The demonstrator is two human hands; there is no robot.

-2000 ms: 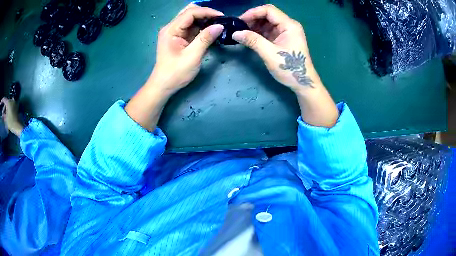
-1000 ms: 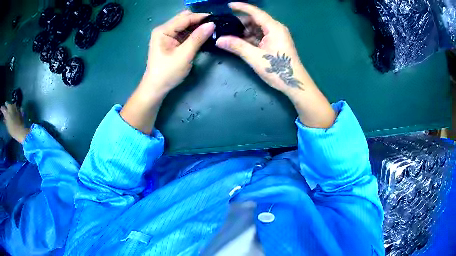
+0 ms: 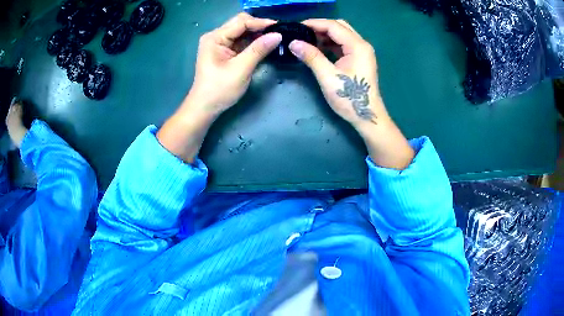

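A round black housing (image 3: 286, 38) is held above the green bench near the top centre of the head view. My left hand (image 3: 234, 65) grips its left side, with the thumb on the near face. My right hand (image 3: 342, 71), with a dark mark on its back, grips the right side, the thumb on the near face close to the other thumb. A small pale spot or part shows on the housing between the thumbs; I cannot tell which. The fingertips behind the housing are hidden.
A cluster of black discs (image 3: 97, 81) lies at the bench's upper left. A blue tray (image 3: 288, 3) is cut off at the top edge. A clear bag (image 3: 516, 49) with dark parts lies upper right. Shiny packing (image 3: 504, 237) is below the bench at right. Another person's hand (image 3: 16, 123) shows at left.
Both hands still hold the housing and have shifted slightly right and down since a second ago. More of the blue tray shows. The other person's hand has moved up.
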